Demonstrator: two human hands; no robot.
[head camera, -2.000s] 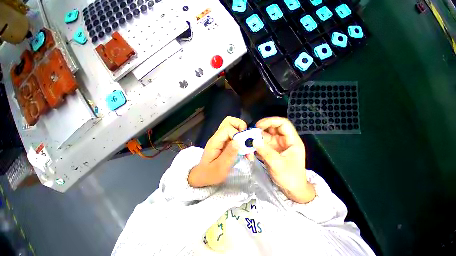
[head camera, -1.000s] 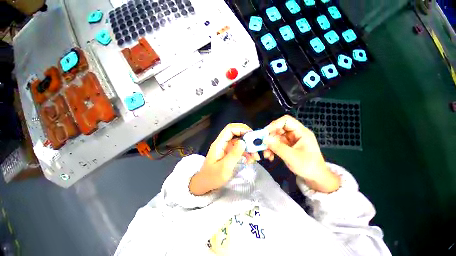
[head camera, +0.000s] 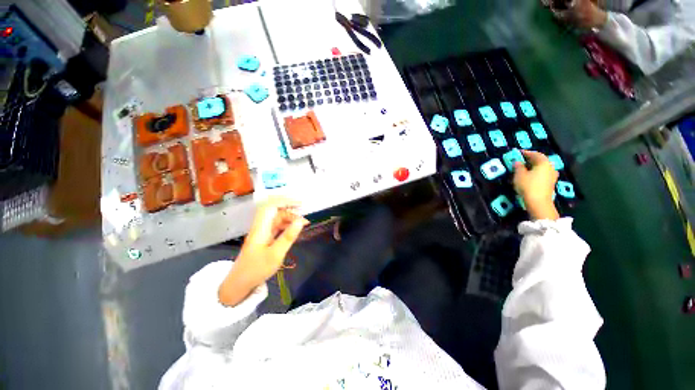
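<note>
My left hand is over the front edge of the white machine, fingers loosely curled and apart, with nothing visible in it. A light-blue housing lies on the machine just beyond its fingertips. My right hand is over the black blister tray, its thumb and finger pinching the edge of a light-blue housing in a pocket. A housing with a pale face and dark centre lies just left of it. Rows of housings fill the tray's nearer part; my hand hides some.
Orange-brown fixtures stand at the machine's left, one holding a blue housing. A pad sheet, single fixture block, pliers and red button are on the machine. Another pad sheet lies below the tray. Another person's arm shows upper right.
My hands have parted from the housing they held together over my lap. The left moved left to the machine edge, the right to the tray. The view has shifted, showing more machine and another person.
</note>
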